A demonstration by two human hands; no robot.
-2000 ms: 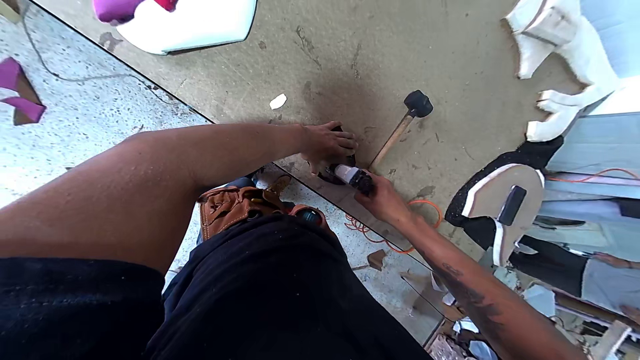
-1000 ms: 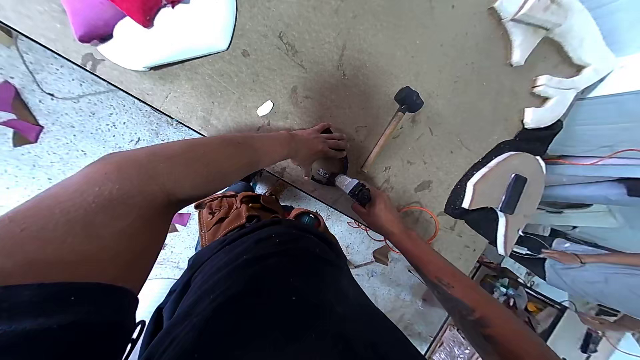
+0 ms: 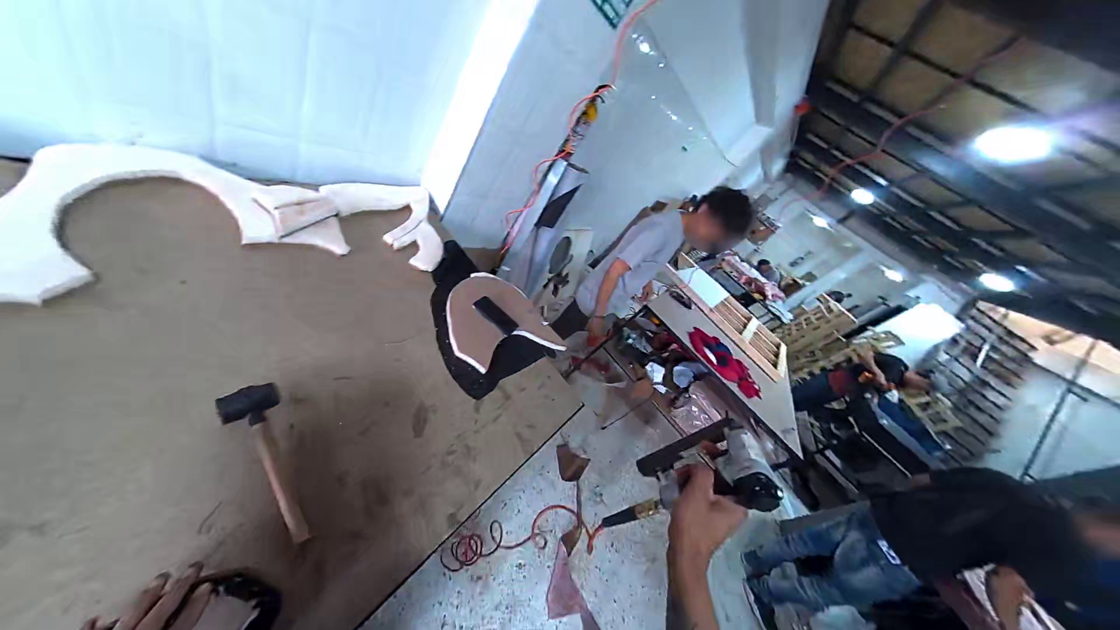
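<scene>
My right hand [image 3: 704, 516] is raised beyond the table edge, closed around the grip of a pneumatic staple or nail gun [image 3: 739, 464] with an air hose fitting [image 3: 643, 512]. At the bottom left, my left hand [image 3: 166, 604] shows only its fingers, which lie on a dark-edged piece [image 3: 254, 595] with a pale face, partly cut off by the frame. A black rubber mallet [image 3: 248, 402] with a wooden handle lies on the table above it. Farther along the table are a padded board [image 3: 477, 324] with black fabric and a white foam-covered frame [image 3: 157, 166].
The brown table [image 3: 350, 350] ends at a diagonal edge. An orange coiled air hose [image 3: 468, 547] and scraps [image 3: 573, 464] lie on the speckled floor. A person in a grey shirt [image 3: 643, 254] works past the table; another person in jeans [image 3: 849, 560] is at lower right.
The view has swung strongly toward the workshop. My right hand and the gun, earlier close by my left hand, are now apart from it, out past the table edge.
</scene>
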